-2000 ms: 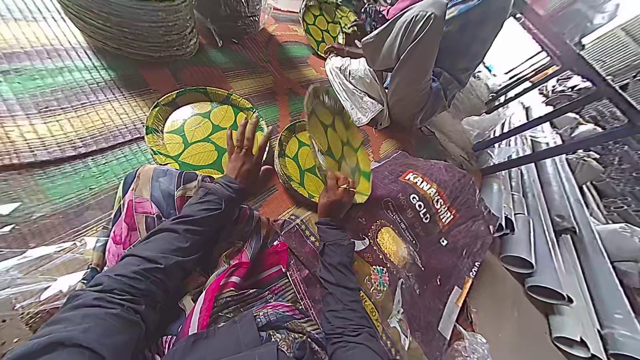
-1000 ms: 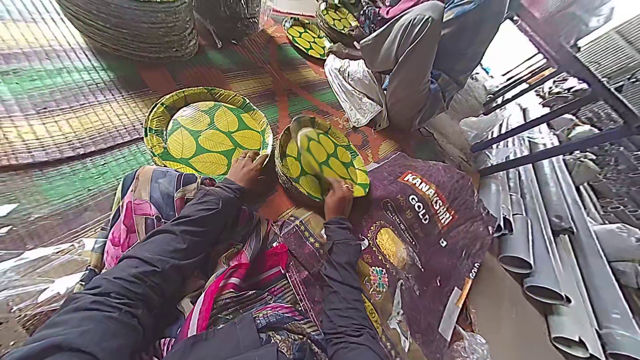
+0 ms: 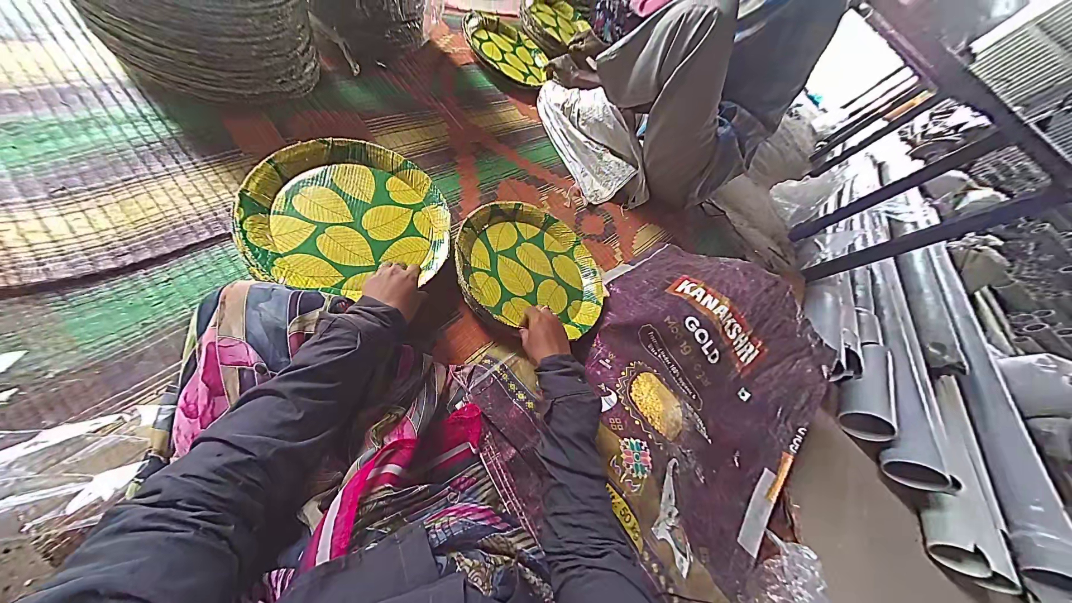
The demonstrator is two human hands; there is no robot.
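Two round plates with a green and yellow leaf pattern lie side by side on a striped woven mat. My left hand (image 3: pixel 394 289) is at the near right rim of the larger left plate (image 3: pixel 335 218), fingers over its edge; whether it grips the rim is hard to tell. The right plate (image 3: pixel 523 268) looks like the top of a stack, and my right hand (image 3: pixel 543 333) is on its near edge with the thumb and fingers close together. Whether that hand pinches a single plate cannot be made out.
A person in grey trousers (image 3: pixel 670 92) sits ahead, beside more leaf-patterned plates (image 3: pixel 506 50). A tall stack of plates (image 3: pixel 209 50) stands at the upper left. A purple printed sack (image 3: pixel 712 402) lies to my right, with grey pipes (image 3: pixel 913 419) and a metal frame (image 3: pixel 930 167) beyond.
Two seconds ago my right hand held a tilted plate over the right stack; now the plate there lies flat. My left hand, earlier spread at the left plate's right side, rests at its near right rim.
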